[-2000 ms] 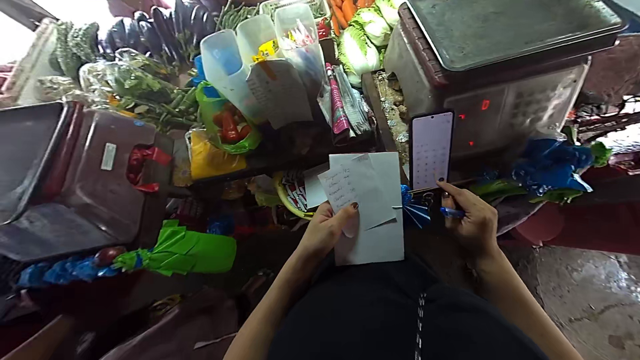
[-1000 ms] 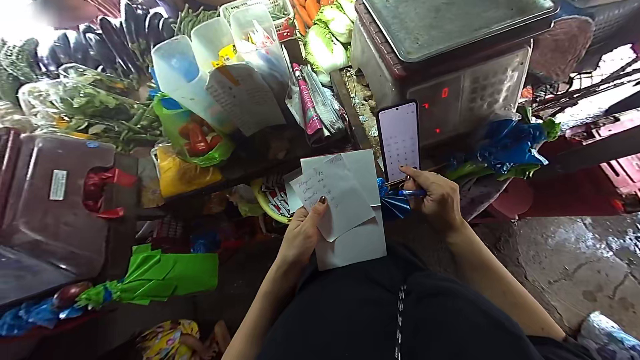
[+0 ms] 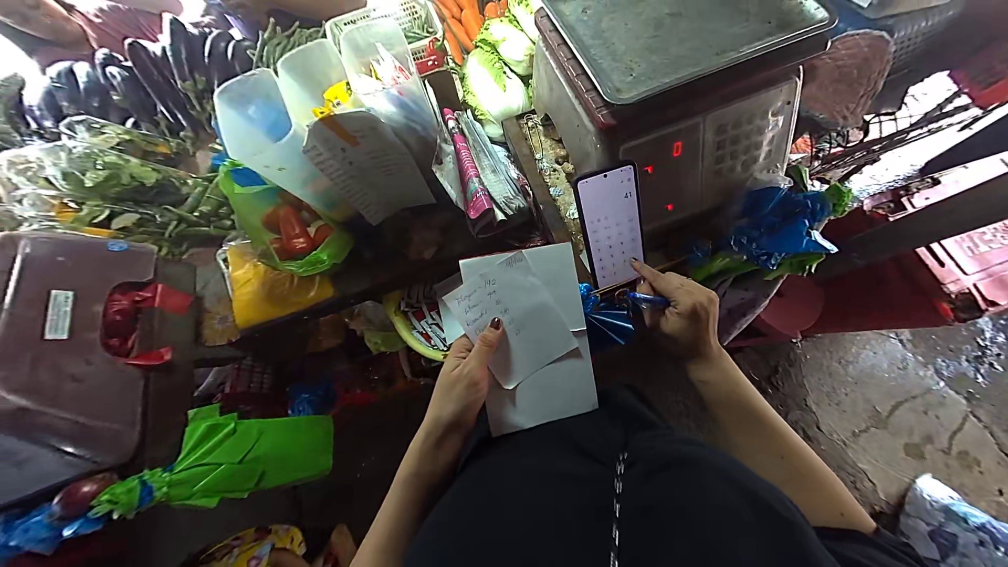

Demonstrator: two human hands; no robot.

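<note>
My left hand (image 3: 472, 370) grips a small stack of papers, its thumb on top. The uppermost is a white paper slip (image 3: 524, 315) with handwriting, lying over larger white sheets (image 3: 543, 394). To the right, a smartphone (image 3: 610, 224) leans upright against the digital scale (image 3: 661, 142) and shows a calculator. The index finger of my right hand (image 3: 681, 311) is at the lower right of its screen, while a blue pen or similar slim item (image 3: 647, 300) is held in the same hand. Behind the papers, a yellow-rimmed basket (image 3: 409, 335) holds small packets.
Clear plastic containers (image 3: 252, 110) stand at the upper left, beside a green bag of tomatoes (image 3: 291, 228). Eggplants (image 3: 157, 71), napa cabbage (image 3: 492, 83) and carrots (image 3: 468, 24) lie at the back. A brown scale (image 3: 71, 346) and green plastic bags (image 3: 252, 457) are at left.
My right index finger has moved from below the phone onto its screen. The papers remain in my left hand. The view has shifted somewhat to the right.
</note>
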